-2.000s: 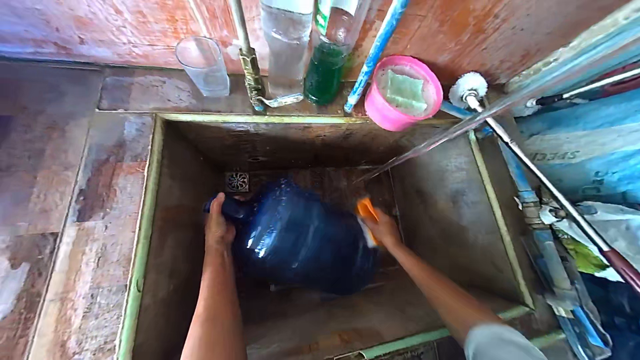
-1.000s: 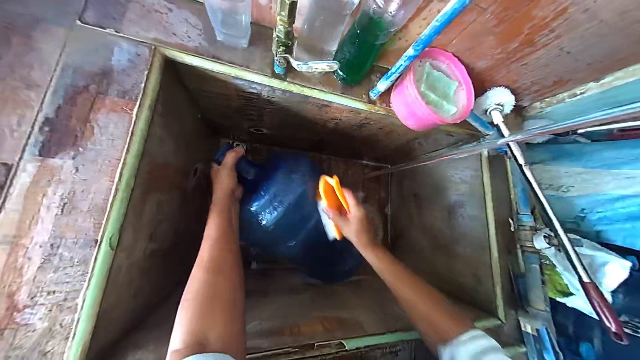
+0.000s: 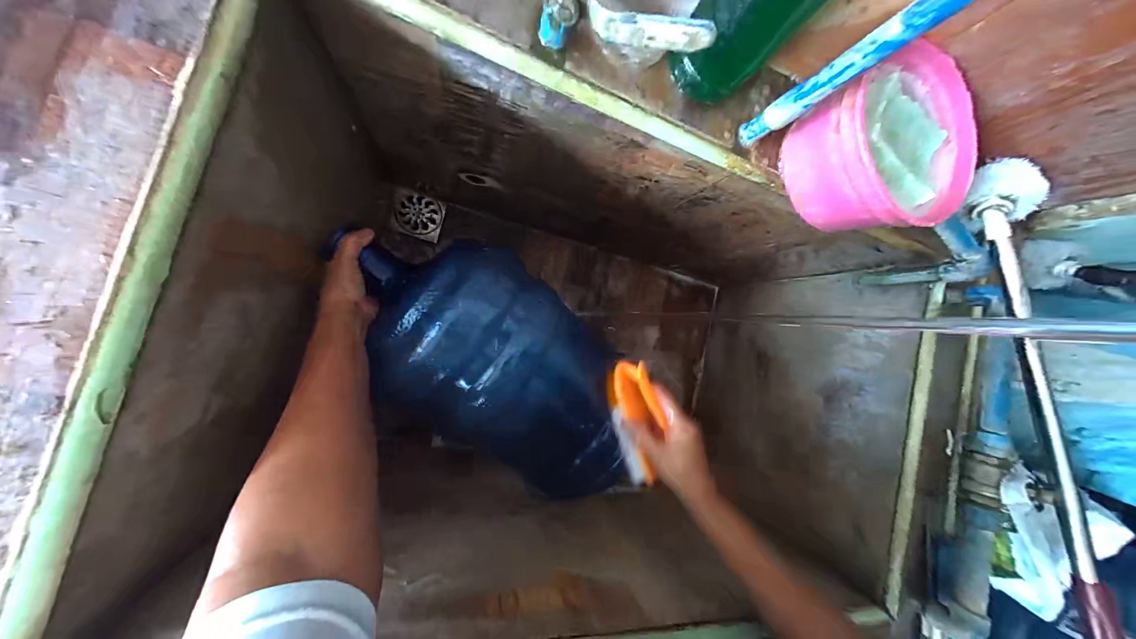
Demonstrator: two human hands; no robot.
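Observation:
A large blue plastic water jug (image 3: 497,355) lies on its side in a deep tiled basin (image 3: 799,399), its neck to the upper left and its base to the lower right. My left hand (image 3: 348,275) grips the jug's neck. My right hand (image 3: 670,444) holds an orange-handled scrub brush (image 3: 635,399) by its handle, with the pale bristle side against or close beside the jug's base; contact is blurred. Near the neck, a metal floor drain (image 3: 419,215) shows in the basin's bottom.
On the back ledge are a pink tub (image 3: 830,160) with a pale green item inside, a green bottle (image 3: 745,44), a tap lever (image 3: 652,28) and a blue-painted pipe (image 3: 852,71). A long-handled round brush (image 3: 1007,191) leans at the right. A thin stream of water crosses the right side.
The orange brush has moved from over the jug's side to its base end. My left hand stays on the neck. The view has shifted closer over the basin.

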